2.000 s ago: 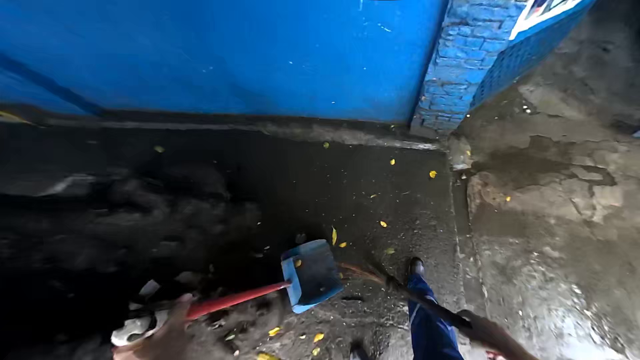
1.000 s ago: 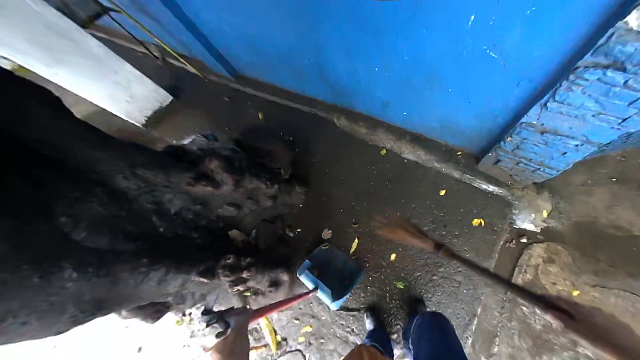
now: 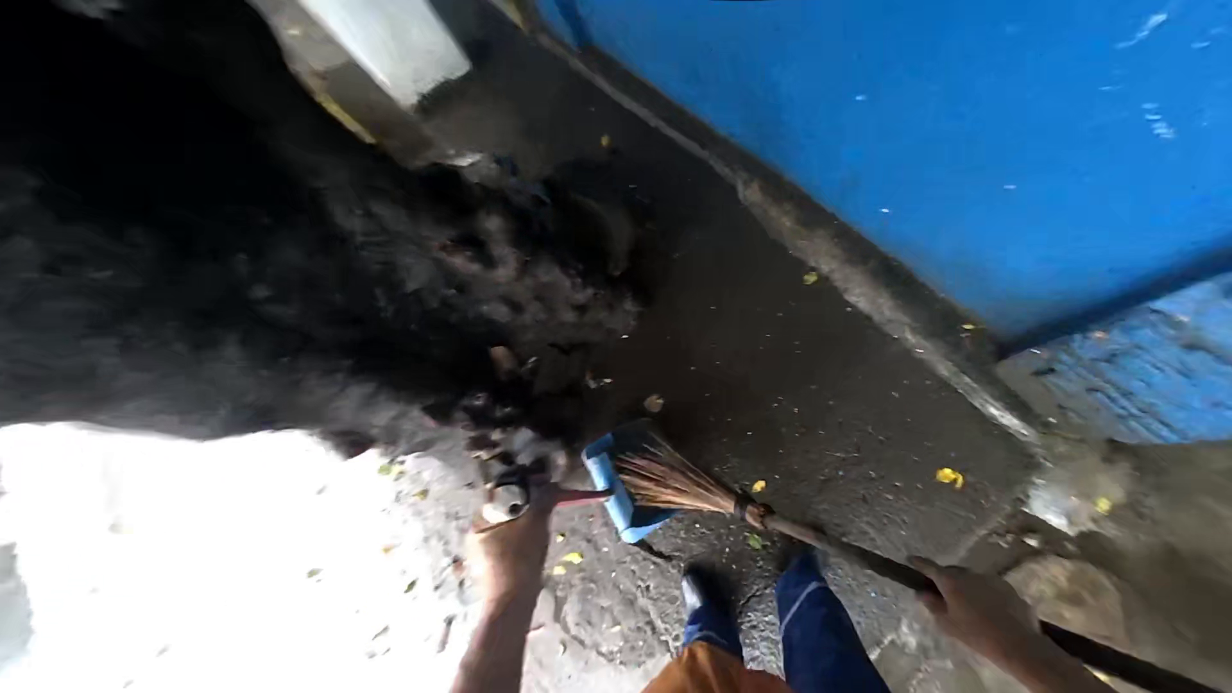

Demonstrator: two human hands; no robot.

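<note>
My left hand [image 3: 515, 529] is closed round the red handle [image 3: 582, 497] of a blue dustpan [image 3: 616, 496], which rests on the wet ground in front of my feet. Something pale and dark, not clear enough to name, is at the same hand. My right hand [image 3: 977, 602] grips the dark wooden stick of a twig broom [image 3: 683, 481]. The broom's bristles lie over the dustpan's mouth, pointing left. What the pan holds is mostly hidden by them.
A blue wall [image 3: 866, 125] with a concrete ledge [image 3: 818, 241] runs diagonally at the upper right. A large dark blurred mass [image 3: 241, 269] fills the left. A white slab [image 3: 395, 48] stands at the top. Yellow leaves [image 3: 950, 476] are scattered about.
The broom's bristles have moved left, from the ground beside the dustpan onto it. The view has turned and shifted strongly.
</note>
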